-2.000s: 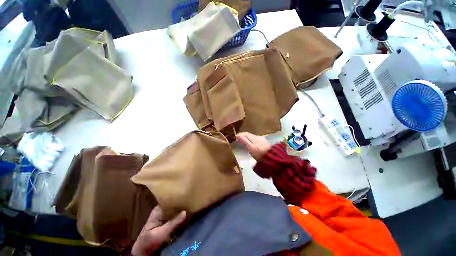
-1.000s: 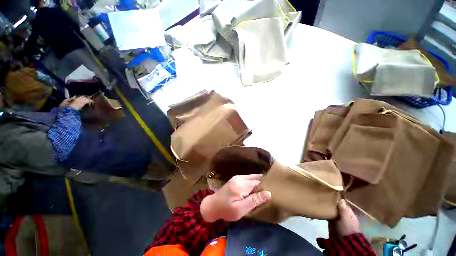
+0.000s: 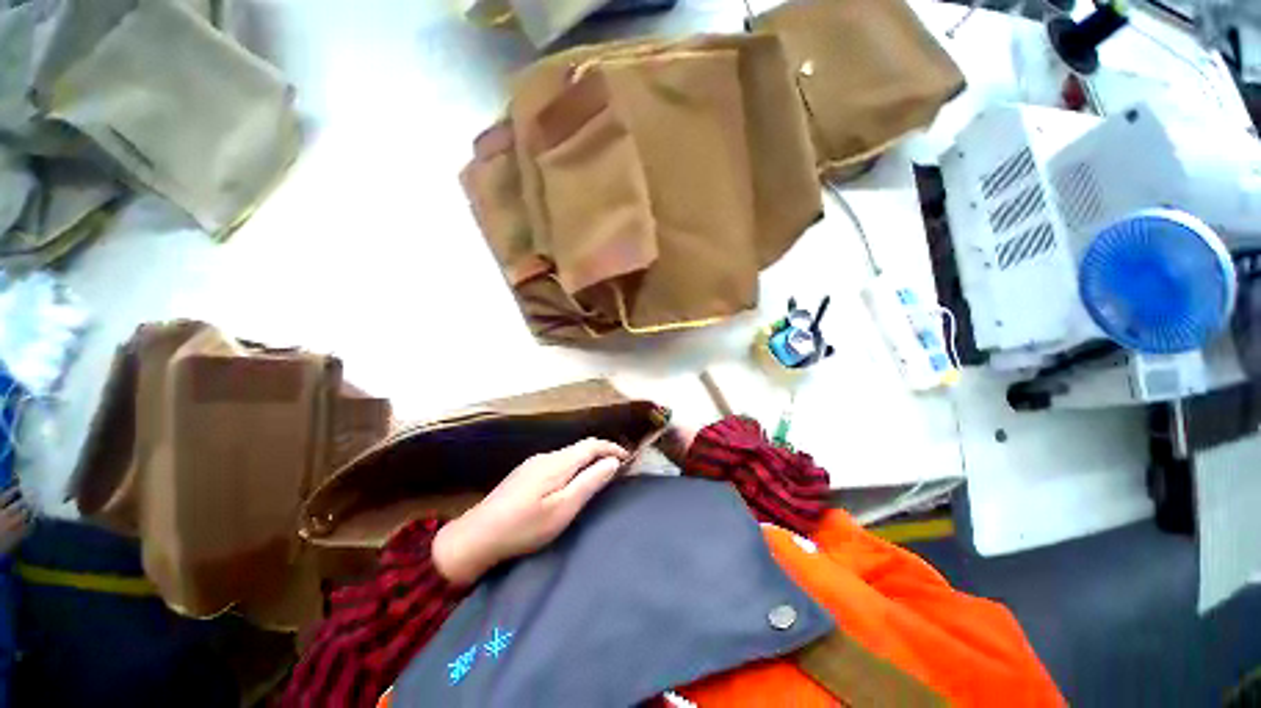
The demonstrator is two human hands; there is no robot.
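A brown fabric bag (image 3: 415, 450) lies at the table's front edge against my apron, its long opening facing up and dark inside. Small gold fittings show at both ends of the opening. My left hand (image 3: 533, 505) lies over the near edge and grips it close to the right end. My right hand (image 3: 675, 441) is at the bag's right end, mostly hidden by the sleeve and the bag; its fingers cannot be made out. A stack of brown bags (image 3: 678, 180) lies beyond, and another brown stack (image 3: 235, 457) lies to the left.
Grey-beige pieces (image 3: 180, 111) lie at the far left. A tool cup (image 3: 795, 340) stands right of the far stack, near a white power strip (image 3: 909, 332). A green-handled tool (image 3: 784, 421) lies by my right sleeve. A white machine and blue fan (image 3: 1156, 282) are at right.
The view has swung back to the right. The bag has turned so its opening faces up, and my left hand has moved along its near edge toward the right end.
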